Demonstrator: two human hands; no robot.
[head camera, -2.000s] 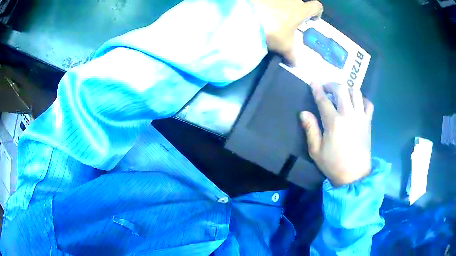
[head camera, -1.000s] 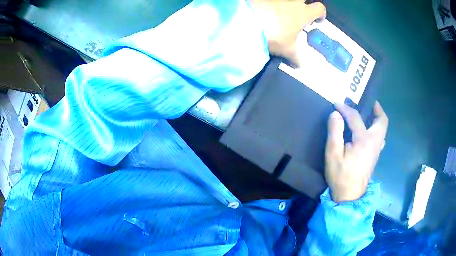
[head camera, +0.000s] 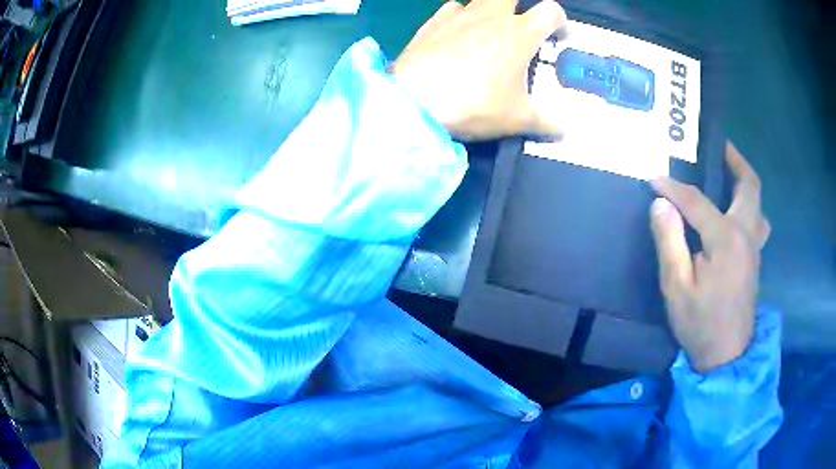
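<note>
The matte dark inner tray lies tilted in front of me, its near rim with a small notch close to my smock. The white user manual, with "BT200" and a device picture, lies in its far part. My left hand holds the manual's left end, thumb near its lower left corner and fingers at its top left. My right hand is at the tray's right side, thumb over the inside, index fingertip at the manual's lower right edge, another finger beyond the rim. The tray under the manual is hidden.
A white stack lies at the top edge of the green mat. An open brown carton with white printed boxes is at lower left, below the table edge. Dark trays or frames stand at upper left.
The view has turned, so the tray and manual appear further right and straighter. My right hand has moved off the manual's face to its lower edge and the tray's side. My left hand stays on the manual.
</note>
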